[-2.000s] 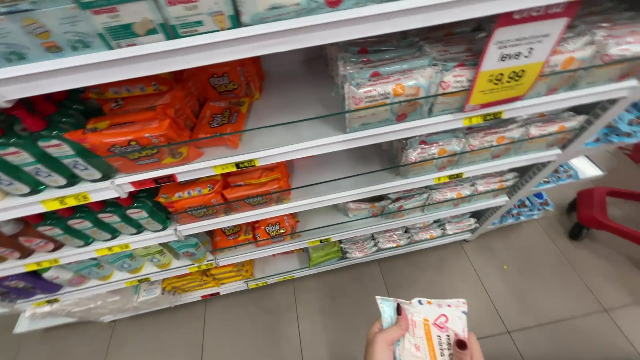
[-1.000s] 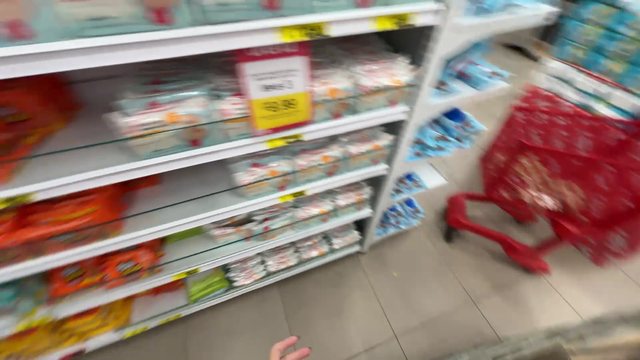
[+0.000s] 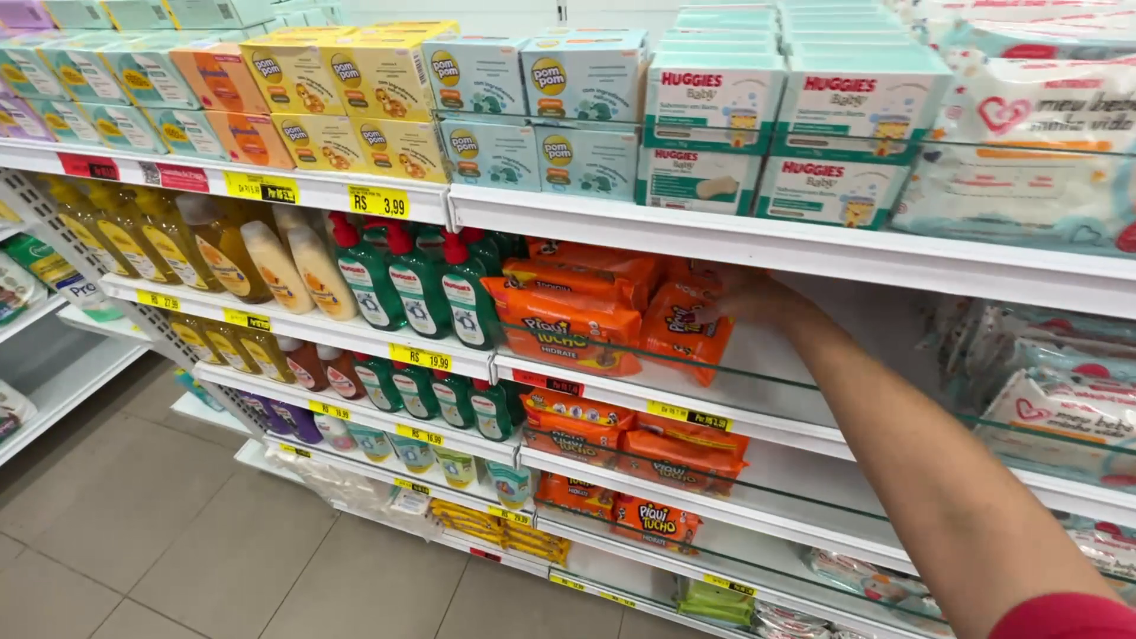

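From the right, my right hand point(image 3: 745, 297) reaches under the top shelf to an orange pack of wet wipes point(image 3: 688, 324) that leans at a tilt on the second shelf. Its fingers touch the pack's upper right part; shadow and blur hide whether they close on it. Left of this pack lie more orange wipes packs point(image 3: 568, 333), stacked flat behind a low glass strip. Green pump bottles point(image 3: 466, 297) with red tops stand beside them. My left hand is out of the frame.
Soap boxes point(image 3: 581, 75) and white wipes packs point(image 3: 1021, 151) line the shelf above. More white wipes packs point(image 3: 1065, 417) lie right of my forearm. The white shelf edge point(image 3: 799, 248) runs just over my wrist. Lower shelves hold orange packs point(image 3: 683, 461). Grey floor tiles point(image 3: 231, 524) show below.
The view has swung left, away from the red cart. Two seconds ago both hands held a white wipes pack low in view; now my right hand is at the orange packs.
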